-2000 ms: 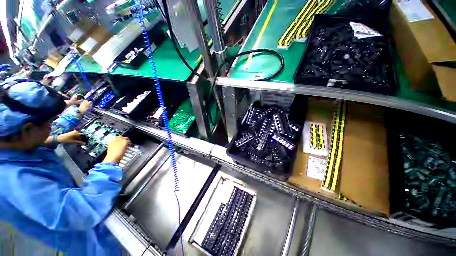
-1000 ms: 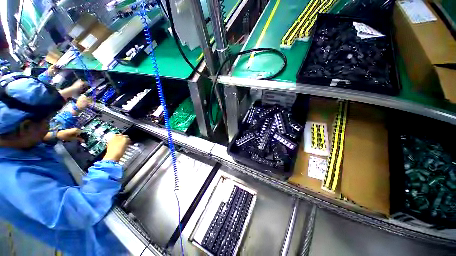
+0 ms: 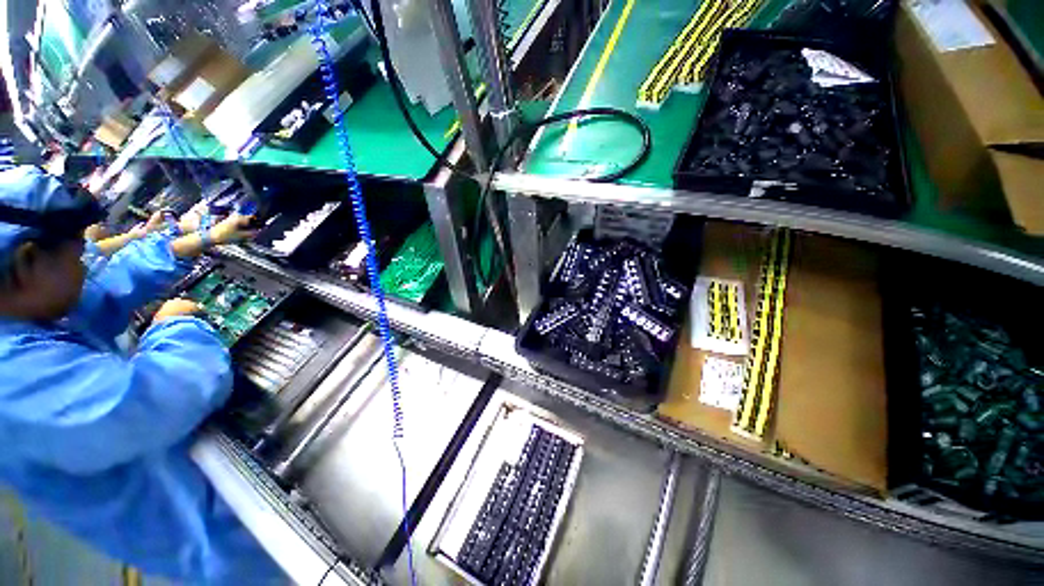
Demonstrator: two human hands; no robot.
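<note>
Neither of my hands is in the picture. Nearest in front of me, a white tray of black strips (image 3: 458, 529) lies tilted on the metal conveyor bench (image 3: 595, 521), its strips lined in rows with bare white tray at their left. Behind it, a black bin holds loose black connector strips (image 3: 607, 303) with pale dots. At the right edge, a black bin holds dark green components (image 3: 982, 401).
Cardboard (image 3: 841, 366) with yellow-and-black strips (image 3: 765, 332) lies between the bins. A bin of small black parts (image 3: 796, 126) is on the upper shelf. A blue coiled cord (image 3: 364, 218) hangs at centre-left. A blue-clad person (image 3: 103, 389) works at a board tray (image 3: 281, 300).
The person at the left has shifted leftward and now reaches one hand to the bins behind the board tray. The tray of black strips lies as before. My hands stay out of view.
</note>
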